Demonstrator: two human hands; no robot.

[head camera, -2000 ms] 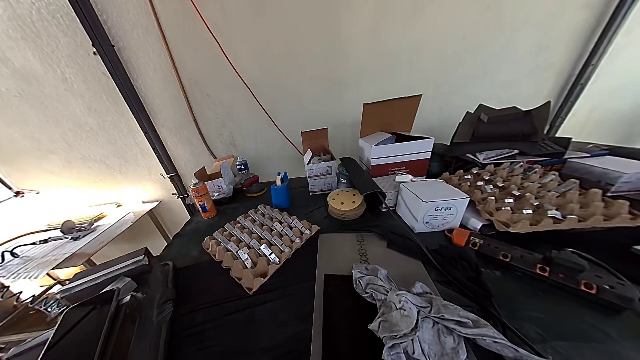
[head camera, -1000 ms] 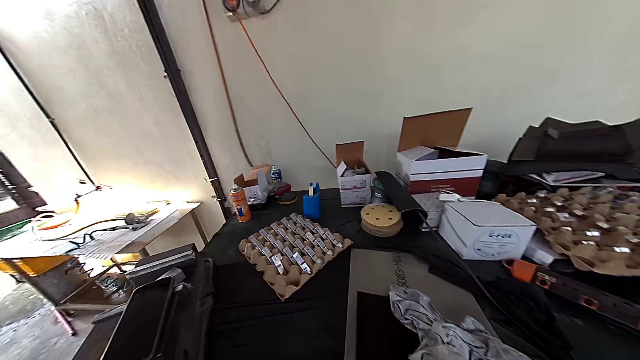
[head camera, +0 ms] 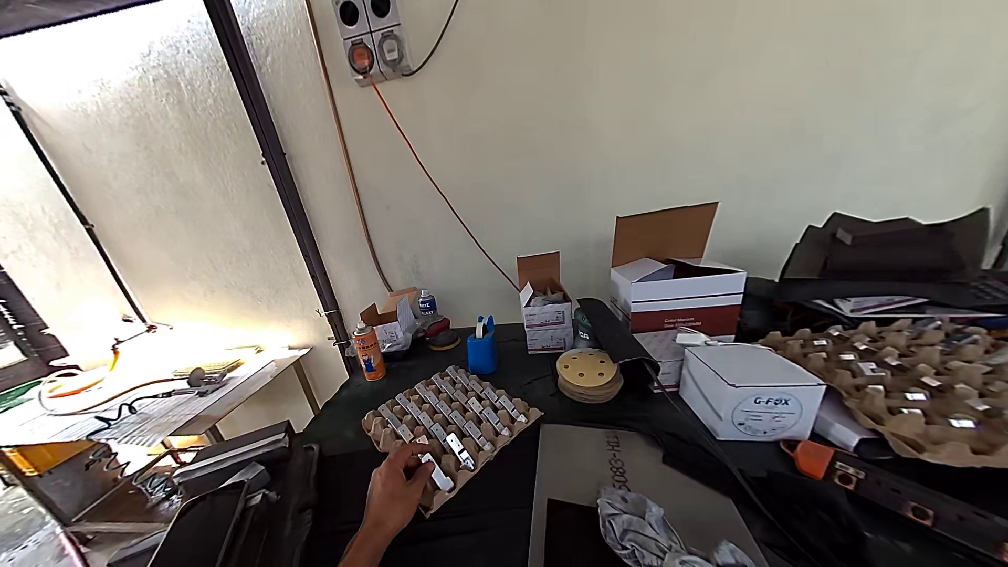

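Note:
My left hand [head camera: 396,490] reaches in from the bottom edge to the near left corner of a molded-pulp egg tray [head camera: 504,455]. Its thumb and fingers are closed around the upper end of a small silver metal part [head camera: 437,475], which lies at the tray's near edge. Rows of similar metal parts [head camera: 458,450] rest in the tray. My right hand is out of view. A gray metal plate [head camera: 575,461] lies to the right of the tray, with a crumpled gray cloth [head camera: 638,524] and a dark sheet on it.
Behind the tray stand an orange spray can [head camera: 368,352], a blue holder [head camera: 482,352] and a stack of sanding discs [head camera: 588,376]. Open cartons [head camera: 677,295] and a white box [head camera: 752,391] stand farther right, near another egg tray [head camera: 890,394] and a power strip [head camera: 906,496].
My left hand has come into view from below and taken hold of a metal part in the near egg tray. The view has turned to the left.

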